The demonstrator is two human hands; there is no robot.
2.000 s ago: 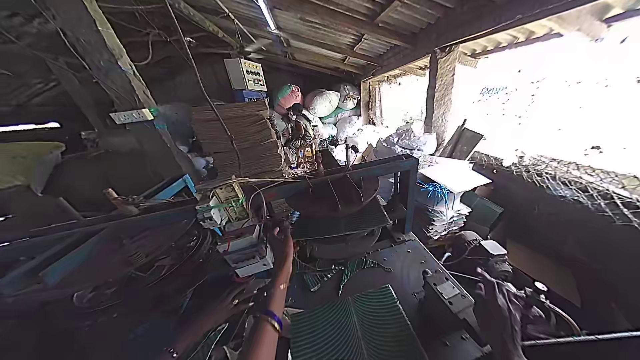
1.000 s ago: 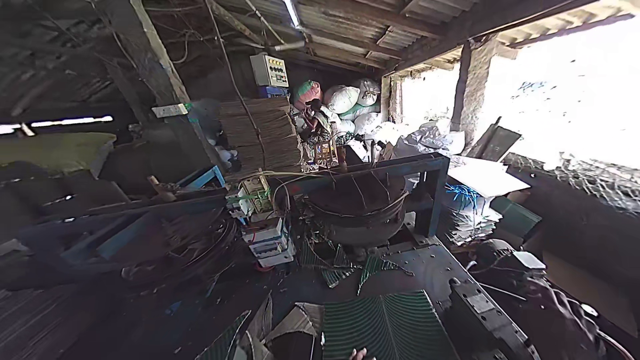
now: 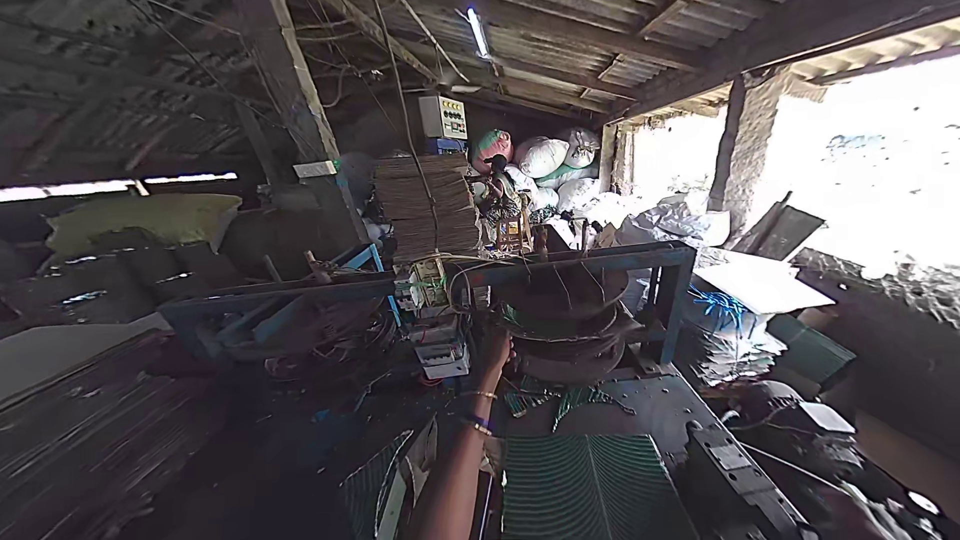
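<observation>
My right hand [image 3: 496,351], below bracelets, is closed around a dark lever, largely hidden, at the left side of a press. My left hand is out of view. Beside my right hand stands the round metal die [image 3: 574,352] of the press, under its blue frame [image 3: 637,256]. A green sheet with a leaf-vein pattern [image 3: 589,487] lies on the bench in front of the die, to the right of my forearm. Green cut scraps [image 3: 574,399] lie between sheet and die. More green patterned material [image 3: 375,480] is left of my forearm.
Small boxes [image 3: 442,360] stand left of the lever. A motor [image 3: 772,409] and metal block [image 3: 735,465] are at the right. Stacked sheets [image 3: 727,352] stand behind them. Farther back are a tall brown stack [image 3: 424,202], filled sacks [image 3: 544,157] and a seated person [image 3: 499,187].
My right hand, seen at the lever two seconds ago, is there again; one second ago only fingertips showed at the green sheet. My left hand has left the view.
</observation>
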